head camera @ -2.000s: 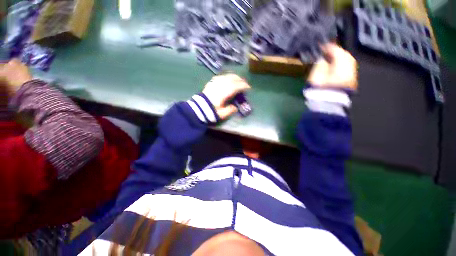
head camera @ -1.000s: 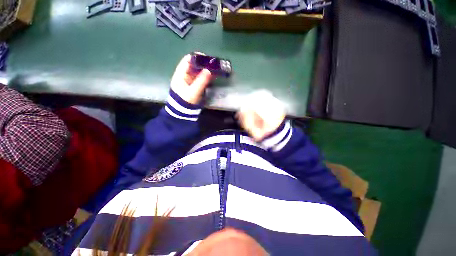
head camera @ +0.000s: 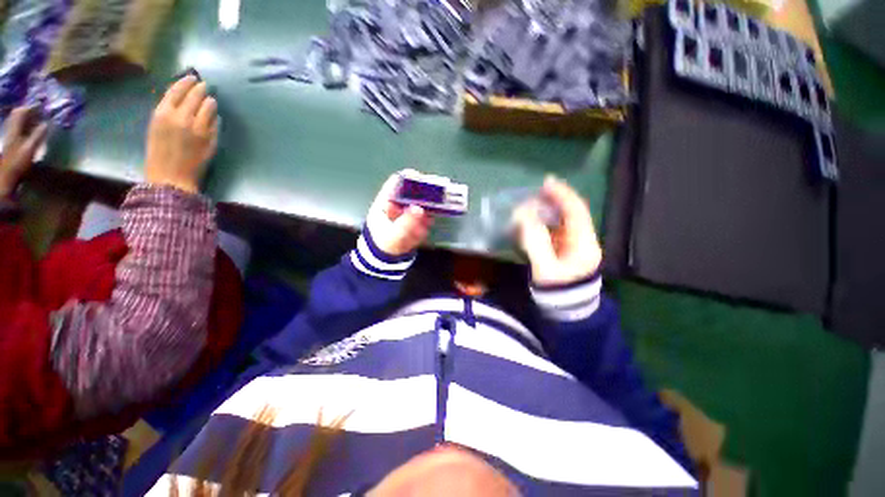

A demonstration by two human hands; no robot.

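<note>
My left hand (head camera: 396, 225) holds a display module (head camera: 432, 192) above the bench's front edge. The module has a dark purple window and pale buttons at its right end. My right hand (head camera: 558, 233) is raised to the right of it, apart from the module, blurred, with fingers curled. A faint see-through blur shows at its fingertips; I cannot tell what it is or whether it is held.
A brown box (head camera: 543, 116) heaped with grey bezels stands behind, with a loose bezel pile (head camera: 388, 58) beside it. Black mats (head camera: 733, 194) lie at right, bearing rows of units (head camera: 752, 70). A co-worker's hand (head camera: 181, 131) rests on the bench at left.
My right hand has moved right and up, away from my body. My left hand still holds the module. The view has shifted, and the co-worker's hands now show at left.
</note>
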